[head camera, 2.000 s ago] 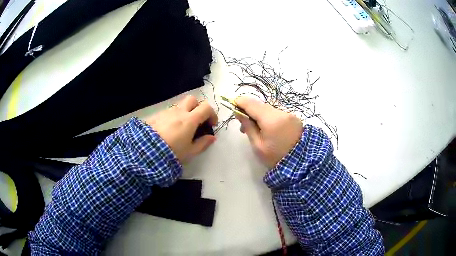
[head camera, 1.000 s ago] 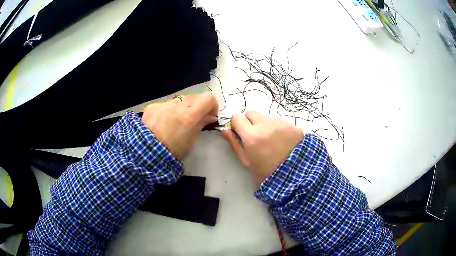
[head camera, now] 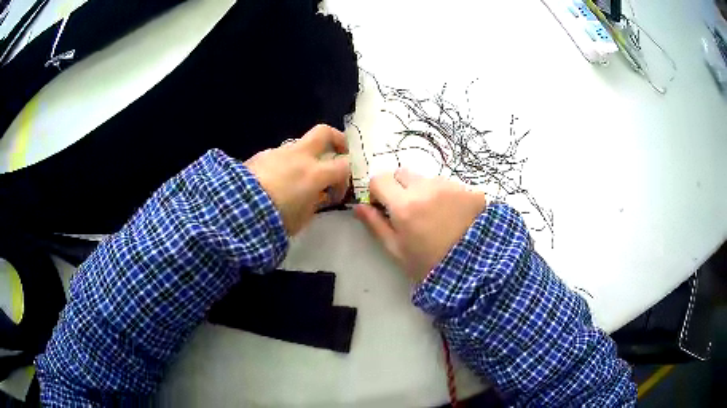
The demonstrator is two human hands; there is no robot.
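Note:
My left hand (head camera: pixel 307 177) holds the end of a black strap (head camera: pixel 339 205), most of which is hidden under the hand and sleeve. My right hand (head camera: pixel 422 217) is closed around the thread snips (head camera: pixel 364 197); only a little yellow and pale metal shows at the fingertips, touching or very near the strap end. Thin thread tails show between the hands. A red-and-dark cord (head camera: pixel 449 370) hangs below my right sleeve.
A large black strap bundle (head camera: pixel 263 72) lies upper left. Separate black straps (head camera: pixel 307 307) lie below my left sleeve. Loose thread waste (head camera: pixel 478 147) lies beyond my right hand. A power strip (head camera: pixel 591 30) with wires is upper right on the white table (head camera: pixel 638 199).
The snips, first raised with blades showing, have come down to the strap end, and my right hand has closed in beside my left. The view has shifted slightly.

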